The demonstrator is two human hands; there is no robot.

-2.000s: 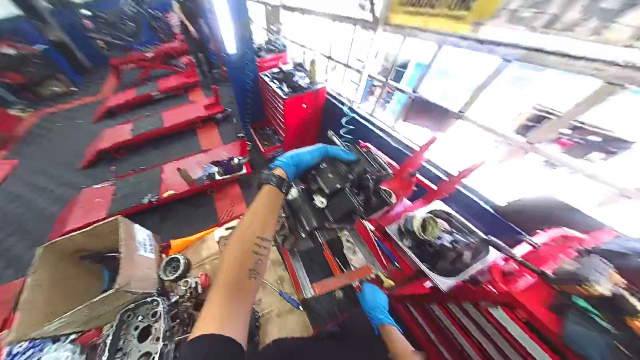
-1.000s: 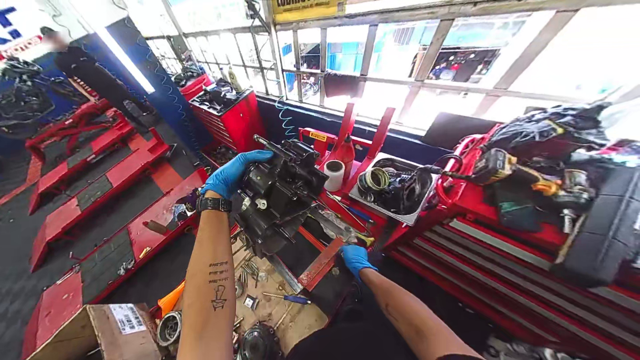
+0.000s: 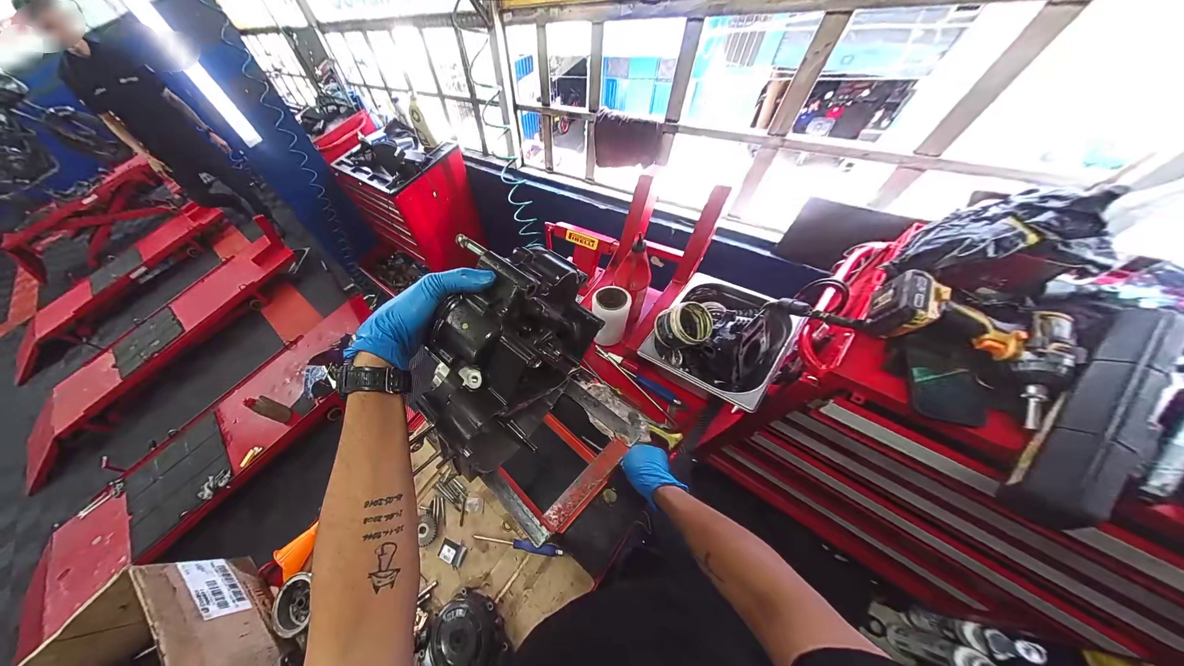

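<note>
My left hand (image 3: 412, 314), in a blue glove, grips the upper left edge of a black engine crankcase (image 3: 504, 342), its thumb over the top. The engine is tilted above a red metal frame (image 3: 587, 490). My right hand (image 3: 650, 470), gloved too, is at the right corner of that frame, beside a whitish, dirty piece (image 3: 606, 412); whether its fingers close on anything is hidden. Below the engine, a blue-handled screwdriver (image 3: 536, 547), a gear (image 3: 426, 529) and several bolts lie on a wooden board (image 3: 555, 583), with a round black cover (image 3: 465, 631) near the bottom.
A metal tray (image 3: 740, 393) of engine parts and a white cup (image 3: 611, 314) stand right of the engine. A cordless impact wrench (image 3: 990, 342) lies on a red tool cabinet (image 3: 925, 499). A cardboard box (image 3: 157, 592) is at lower left. Red lift platforms (image 3: 314, 370) and a person (image 3: 139, 102) are farther left.
The engine stands more tilted than two seconds ago, with my left hand still on its upper left side. My right hand stays near the frame's corner. The view has turned right.
</note>
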